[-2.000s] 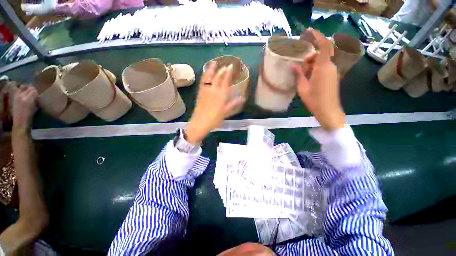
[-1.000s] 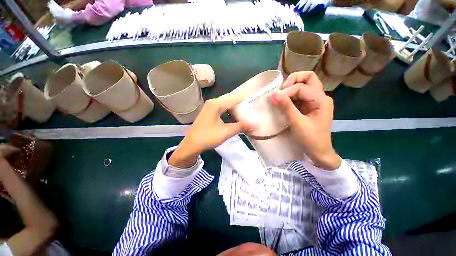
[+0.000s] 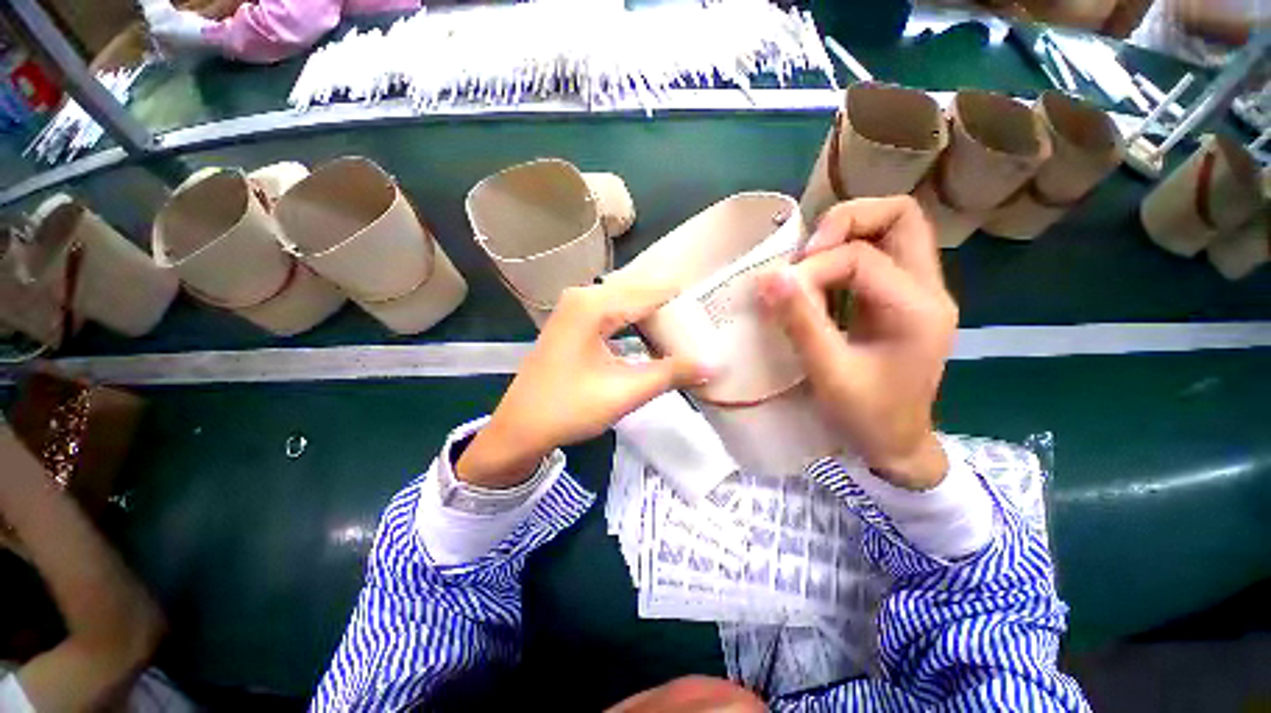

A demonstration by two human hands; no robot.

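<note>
A beige cup-shaped housing [image 3: 753, 327] with a brown strap is tilted above the label sheets, its open rim up. My left hand [image 3: 592, 365] grips it at the left, thumb on the front wall and fingers behind the rim. My right hand [image 3: 878, 314] is at its right front near the rim, thumb and index finger close together. Faint small print shows on the wall between my hands. Whether a sticker is at my right fingertips cannot be told. Label sheets [image 3: 739, 550] lie below, partly hidden by the housing and my right sleeve.
More housings [image 3: 370, 244] stand on the green belt at left and right, with a small cream base [image 3: 609, 204] behind one. White stick-like parts [image 3: 558, 56] line the far side. A neighbour's arm [image 3: 84, 557] and a brown box [image 3: 91, 432] are at the left.
Since two seconds ago, my hands have brought a housing from the belt to above the sheets. Since one second ago, the belt housings have shifted slightly right; my hands have barely moved.
</note>
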